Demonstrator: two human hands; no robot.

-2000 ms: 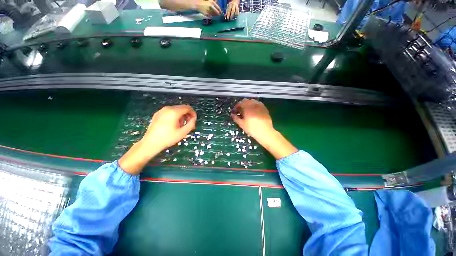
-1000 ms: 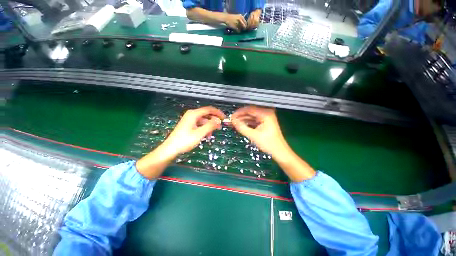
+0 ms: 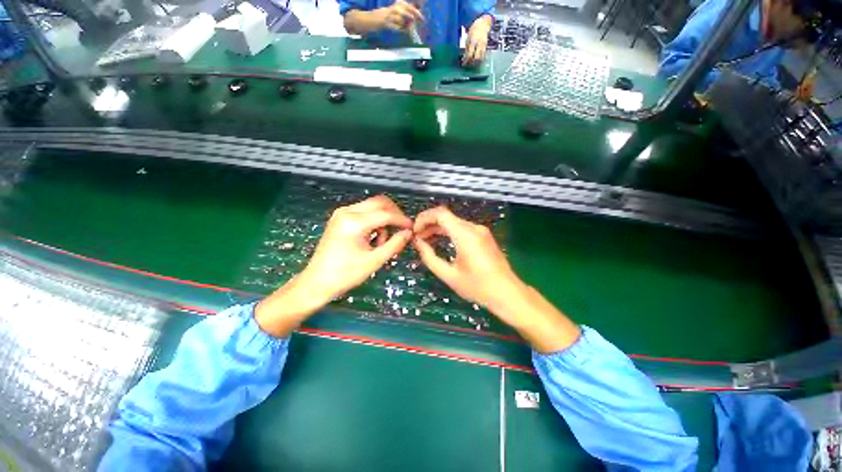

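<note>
My left hand (image 3: 355, 247) and my right hand (image 3: 466, 258) meet fingertip to fingertip above a clear pocketed tray (image 3: 277, 263). The fingertips pinch a tiny component (image 3: 413, 234) between them; it is almost wholly hidden, so its shape cannot be told. The tray lies on the green belt, filled with small dark and shiny parts. My hands cover its middle.
A metal rail (image 3: 351, 166) crosses beyond the tray. Round black parts (image 3: 287, 89) line the far side. A person in blue sits opposite. Glary clear trays (image 3: 69, 359) lie near left, a small label (image 3: 527, 398) and blue cloth (image 3: 762, 433) near right.
My hands, apart over the tray two seconds ago, came together and now touch at the fingertips. The view has shifted a little. The opposite person's hands have moved apart.
</note>
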